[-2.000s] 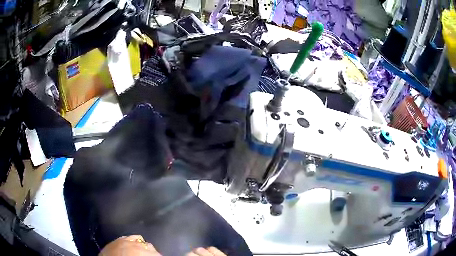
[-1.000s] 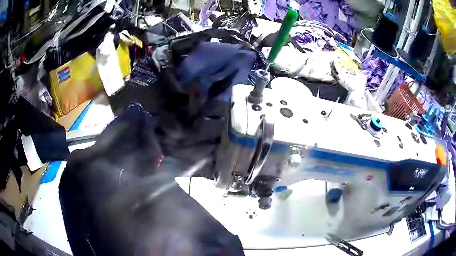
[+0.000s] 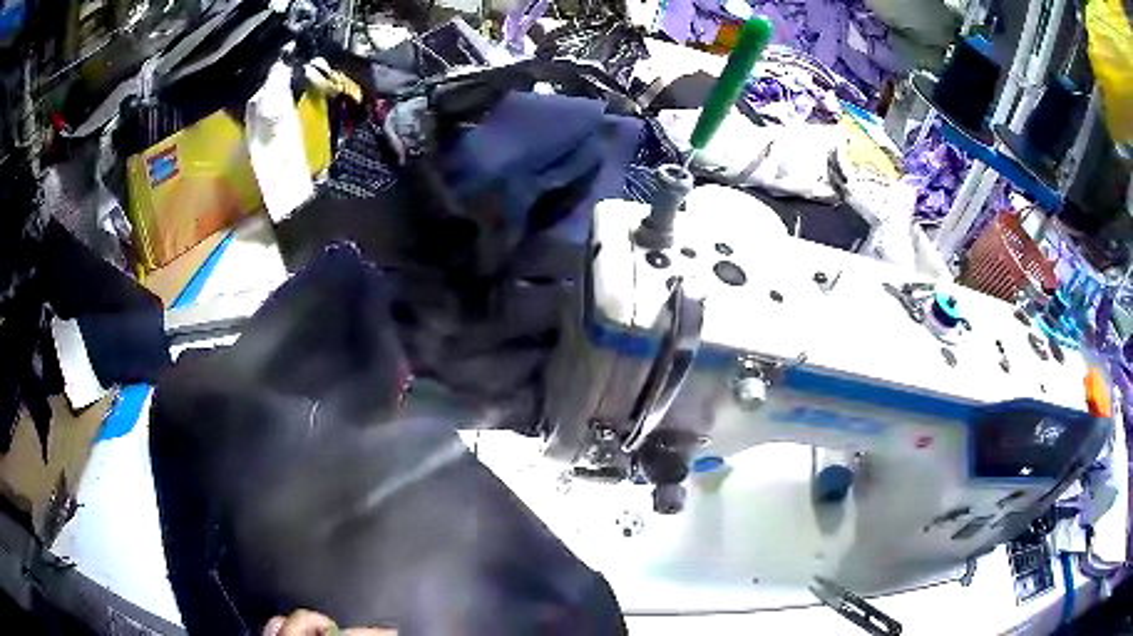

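Observation:
A large dark garment piece point(image 3: 373, 497) lies on the white machine table left of the sewing machine, its front part running down to the bottom edge. It has a lighter streak and a small red spot near its upper right edge. The white sewing machine point(image 3: 795, 373) with a blue stripe stands right of it; the cloth's front part is clear of the needle area. My left hand point(image 3: 304, 624) shows only as fingertips at the bottom edge, on the cloth; its grip is cut off. My right hand is not in view.
Thread snips point(image 3: 857, 606) lie on the front right of the bed. A green-handled tool point(image 3: 731, 85) stands above the machine head. A navy and black garment bundle point(image 3: 534, 174) is behind the cloth. A yellow packet point(image 3: 199, 186) is at left, a red basket point(image 3: 1009, 258) at right.
Both hands showed at the bottom edge two seconds ago and neither one second ago; now only left fingertips show. The view has shifted slightly. The cloth lies almost the same.

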